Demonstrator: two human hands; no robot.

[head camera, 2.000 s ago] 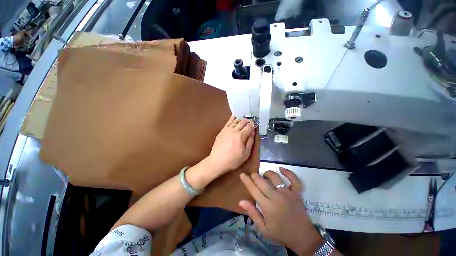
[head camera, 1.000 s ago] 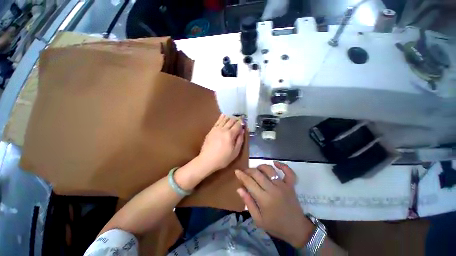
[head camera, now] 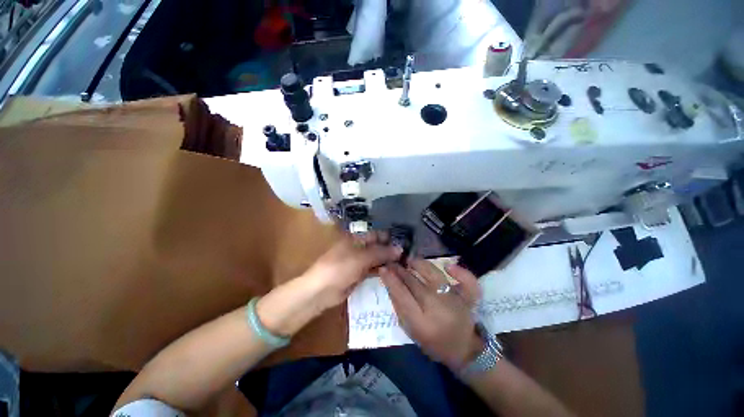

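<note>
The brown cut panel (head camera: 212,244) lies spread left of the needle, its right part under my left forearm. A small black woven label (head camera: 400,238) with pale lettering shows at my fingertips, just right of the presser foot area. My left hand (head camera: 347,265) reaches over the panel edge with its fingertips at the label. My right hand (head camera: 428,305) meets it from the right, fingertips at the label's lower edge. The needle is hidden. The white sewing machine (head camera: 457,130) stands behind both hands.
The panel stack (head camera: 210,134) lies at the left behind the panel. Black label bundles (head camera: 481,232) lie under the machine arm. Snips (head camera: 580,281) and loose black pieces (head camera: 638,248) lie on the right of the table. A thread cone (head camera: 498,59) stands behind the machine.
The view has turned to the right. My left hand has left the needle area and come to my right hand. A black label now shows between them.
</note>
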